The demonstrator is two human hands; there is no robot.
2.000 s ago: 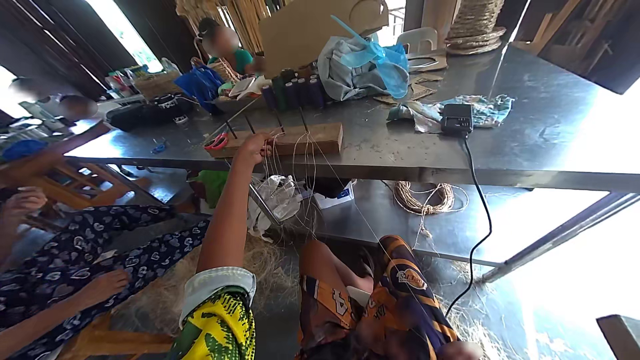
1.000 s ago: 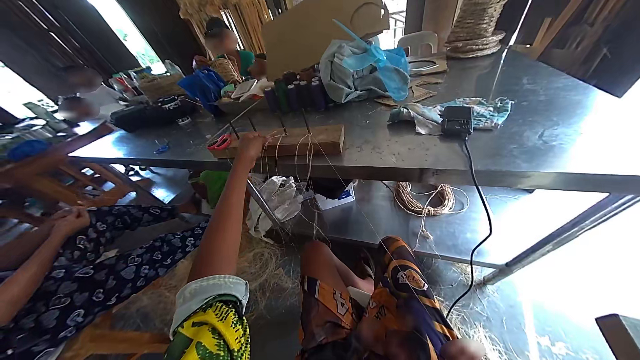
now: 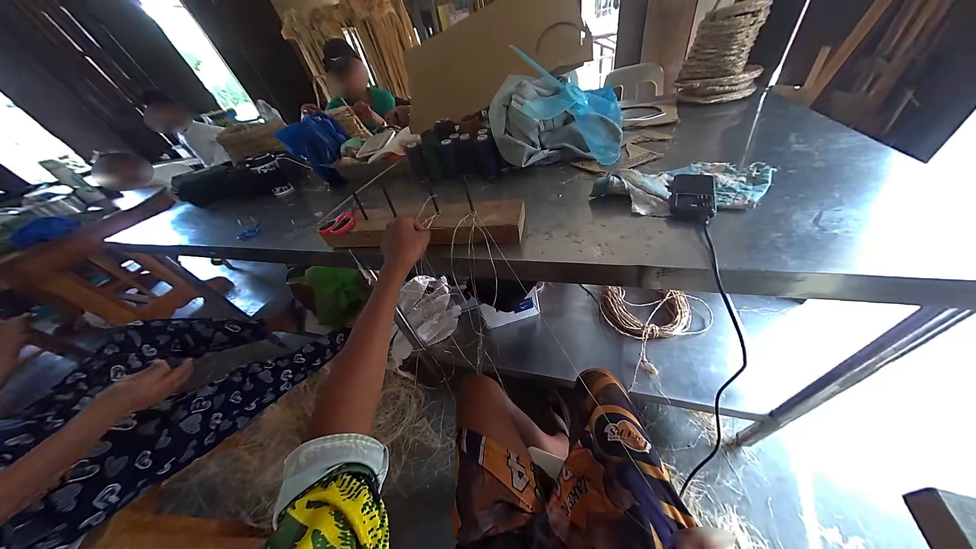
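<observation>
My left hand (image 3: 406,242) is at the front edge of a wooden block (image 3: 488,221) with several upright metal pegs, fingers curled near the pegs; thin fibre strands (image 3: 474,252) loop around the pegs and hang over the table edge. Whether the hand grips a strand is hard to tell. Red-handled scissors (image 3: 338,223) lie at the block's left end. From the right-hand peg, one long strand runs down across my lap toward my right hand (image 3: 703,538), which shows only partly and blurred at the bottom edge, beside my right knee.
On the metal table (image 3: 823,221) are thread spools (image 3: 465,156), a grey cloth bundle (image 3: 526,122), a patterned cloth (image 3: 732,183) and a black adapter (image 3: 692,197) with a hanging cable. Coiled rope (image 3: 648,313) lies on the lower shelf. A person's hand (image 3: 145,385) is at left.
My left hand has shifted a little to the right along the block, from beside its left-hand pegs. The neighbouring person's hands have moved apart.
</observation>
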